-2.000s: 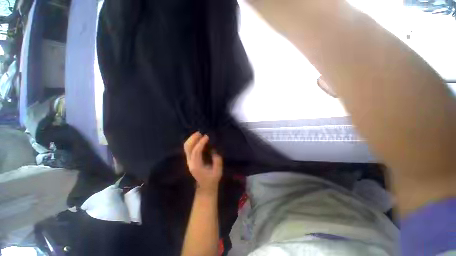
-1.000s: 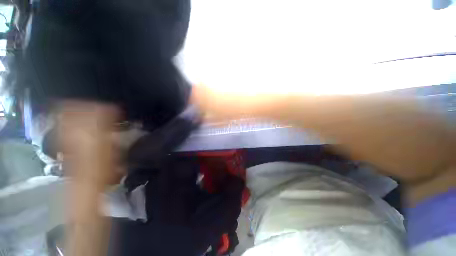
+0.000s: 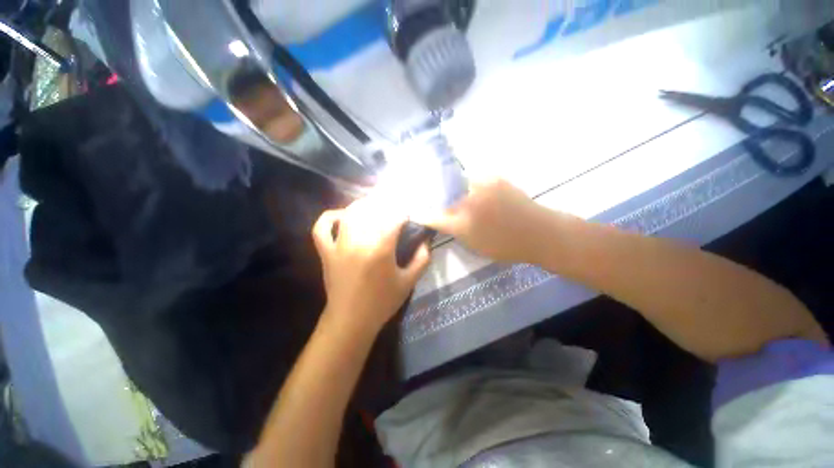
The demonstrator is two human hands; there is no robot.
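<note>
A large black garment (image 3: 174,274) lies bunched left of the needle area and hangs over the table's front edge. My left hand (image 3: 366,260) grips a dark folded edge of it just in front of the brightly lit presser foot area (image 3: 425,169). My right hand (image 3: 485,219) is close beside it on the right, fingers at the needle area; glare hides what its fingertips touch. The needle itself is lost in the glare.
The white sewing machine head (image 3: 357,55) with a blue stripe fills the top. A ribbed knob (image 3: 441,66) is above the foot. A curved chrome guard (image 3: 265,101) is left. Dark scissors (image 3: 745,119) lie at the right, near the ruler edge (image 3: 512,288).
The view has shifted to the machine head and needle. Both hands have come together there. The garment now lies left of the needle, with its dark edge in my left hand.
</note>
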